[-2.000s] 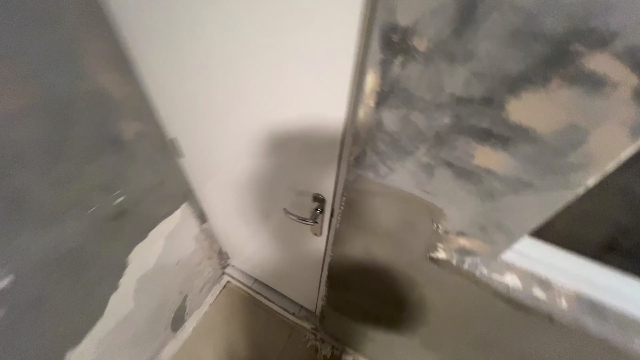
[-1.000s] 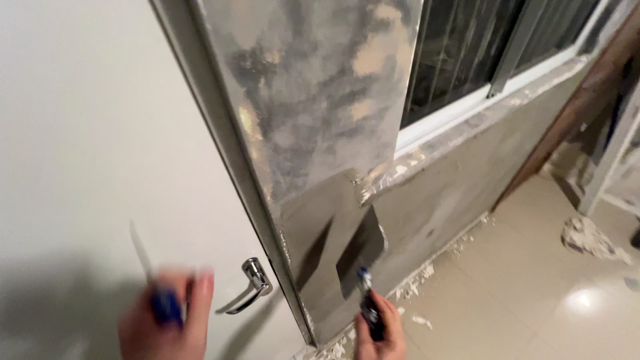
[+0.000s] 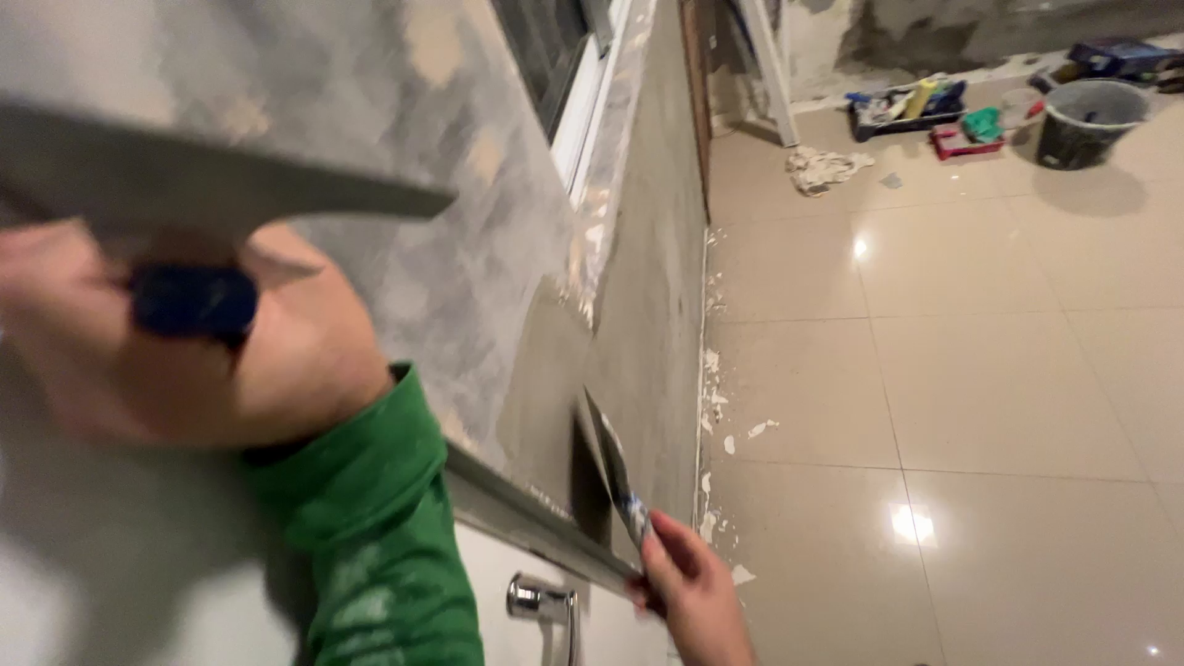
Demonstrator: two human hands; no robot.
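Close to the camera at the left, my left hand (image 3: 305, 342), below it a green sleeve, grips a wide putty knife by its dark blue handle (image 3: 194, 301); the broad metal blade (image 3: 231, 171) spans the upper left. Low in the middle, my right hand (image 3: 694, 583) holds a second putty knife (image 3: 613, 462) by its handle. That blade points up beside the grey patch of the wall (image 3: 546, 370), seen nearly edge-on; whether it touches the wall I cannot tell. A chrome door handle (image 3: 541, 598) on the white door sits left of my right hand.
White flakes (image 3: 712, 370) lie along the wall's foot on the tiled floor (image 3: 814, 388). A window frame (image 3: 578, 111) is above. Farther off are a crumpled rag (image 3: 823, 169), a black tray of tools (image 3: 906, 116), a red tray (image 3: 965, 143), a dark bucket (image 3: 1091, 129) and a ladder's leg (image 3: 772, 74).
Both hands, out of view two seconds ago, are now in view with their tools. The left hand has risen toward the camera since one second ago. The view has turned toward the floor.
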